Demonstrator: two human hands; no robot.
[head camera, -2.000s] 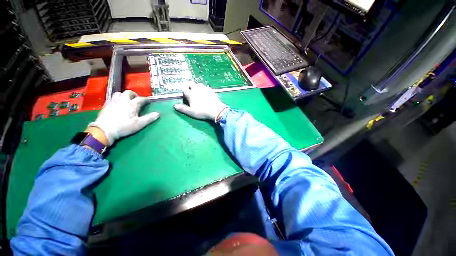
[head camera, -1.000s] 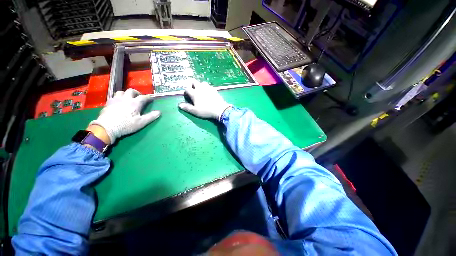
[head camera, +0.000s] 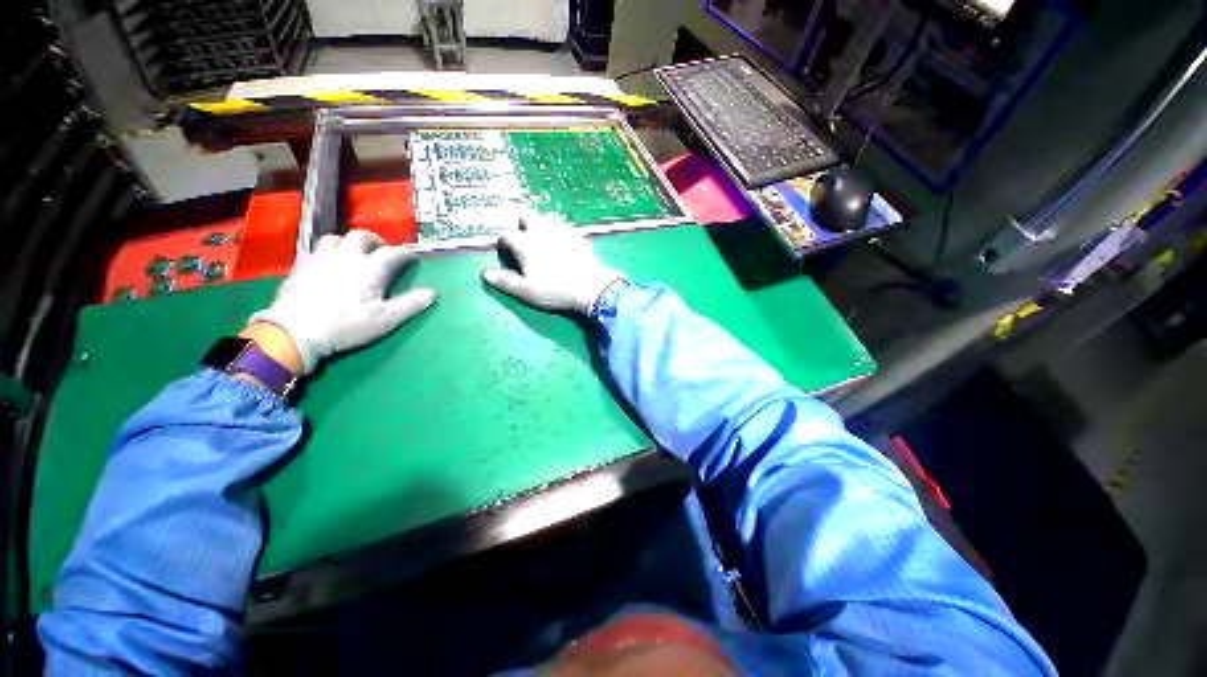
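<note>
A green circuit board (head camera: 576, 175) with white-silver blocks on its left half lies in a thin silver metal frame (head camera: 315, 179) behind the green bench top (head camera: 490, 384). My left hand (head camera: 347, 294), in a white glove, rests at the frame's front left corner, thumb spread on the green top. My right hand (head camera: 549, 265), also white-gloved, lies at the frame's front edge near the board's middle, thumb apart. Both hands look flat, with fingertips at the near rim. Whether the fingertips grip the rim is hard to tell.
Small green boards (head camera: 162, 267) lie on a red mat (head camera: 122, 251) at left. A keyboard (head camera: 748, 119) and mouse (head camera: 841, 199) sit on a side shelf at right. A yellow-black striped edge (head camera: 424, 99) runs behind the frame. A dark rack (head camera: 199, 46) stands at back left.
The whole scene has shifted slightly to the right in the picture. The hands, frame and board keep nearly the same places relative to each other.
</note>
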